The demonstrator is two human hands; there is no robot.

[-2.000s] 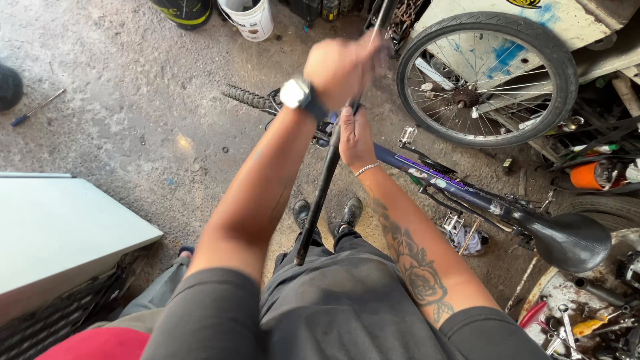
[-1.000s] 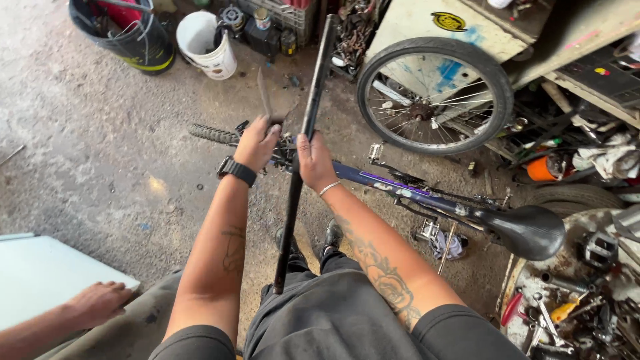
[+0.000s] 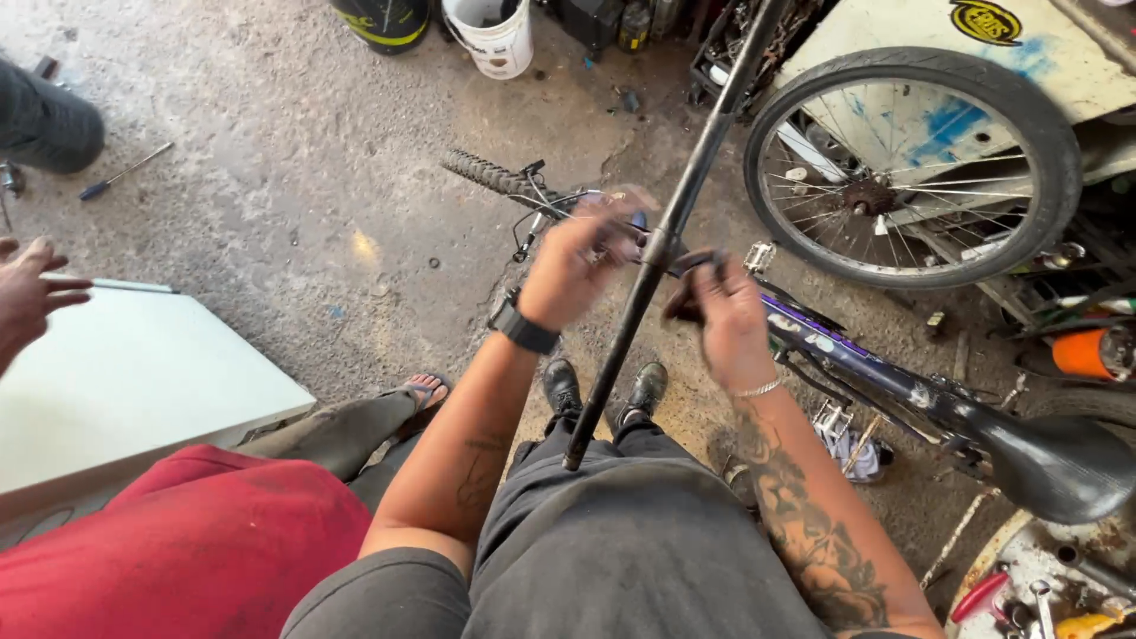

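A long dark metal pole (image 3: 683, 200) slants from the top edge down to my lap, with a collar-like band near its middle. My left hand (image 3: 581, 257), blurred, is raised just left of the band, its fingers spread; whether it holds anything is unclear. Right of the pole, my right hand (image 3: 732, 324) pinches a dark, flexible strip-like piece (image 3: 688, 297), which is blurred. Neither hand plainly grips the pole. Beyond and below the hands is a bicycle with a purple-and-dark frame (image 3: 825, 342), a black saddle (image 3: 1061, 466) and a knobbly front tyre (image 3: 497, 177).
A loose bicycle wheel (image 3: 1056, 169) leans at the upper right. Wrenches (image 3: 1043, 603) lie on a round, dirty surface at the lower right. A person in a red shirt (image 3: 195, 541) is close on my left, beside a white panel (image 3: 133, 373). A screwdriver (image 3: 124, 170) and white bucket (image 3: 501, 44) are farther off.
My right hand has come off the pole to its right side. My left hand, earlier gripping a strip-like piece, is now beside the pole's band. The person in red has come further into view.
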